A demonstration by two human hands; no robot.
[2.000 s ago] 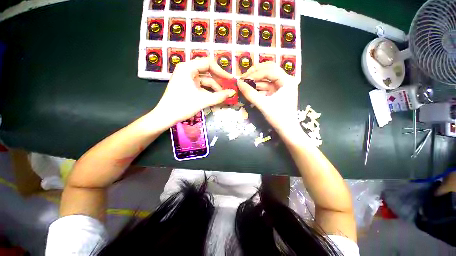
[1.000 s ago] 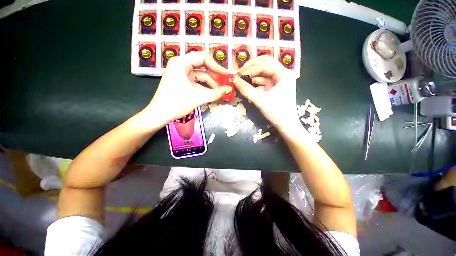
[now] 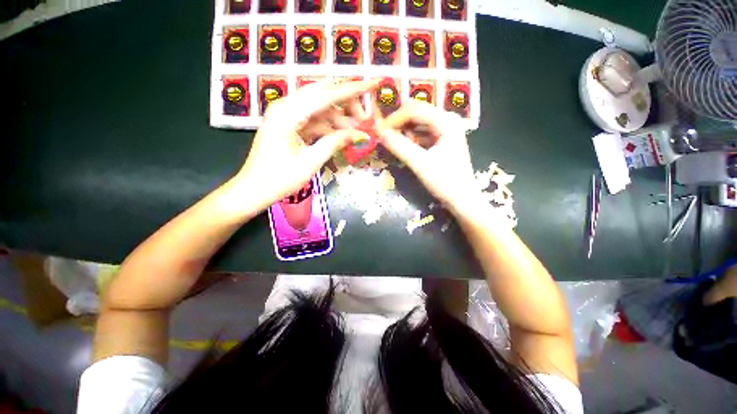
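Observation:
My left hand (image 3: 292,139) holds a small red module (image 3: 360,147) between thumb and fingers, with some fingers raised and spread. My right hand (image 3: 432,145) is at the module's right side, thumb and index finger pinched together at its edge; whether a small piece is between them cannot be told. The module is blurred and partly covered by fingers. Behind the hands lies the white blister tray (image 3: 218,77), with rows of red-and-black modules with gold round centres. Small cream pieces (image 3: 368,194) lie scattered below the hands.
A lit smartphone (image 3: 300,224) lies left of the cream pieces. More pale pieces (image 3: 495,190) lie by my right forearm. At the right are tweezers (image 3: 594,217), crossed metal tools (image 3: 683,217), a labelled bottle (image 3: 646,151), a round white dish (image 3: 618,90) and a fan (image 3: 711,57).
My left fingers have lifted and spread from the module, which is now tilted. The dark part seen earlier at my right fingertips no longer shows. The view has shifted slightly.

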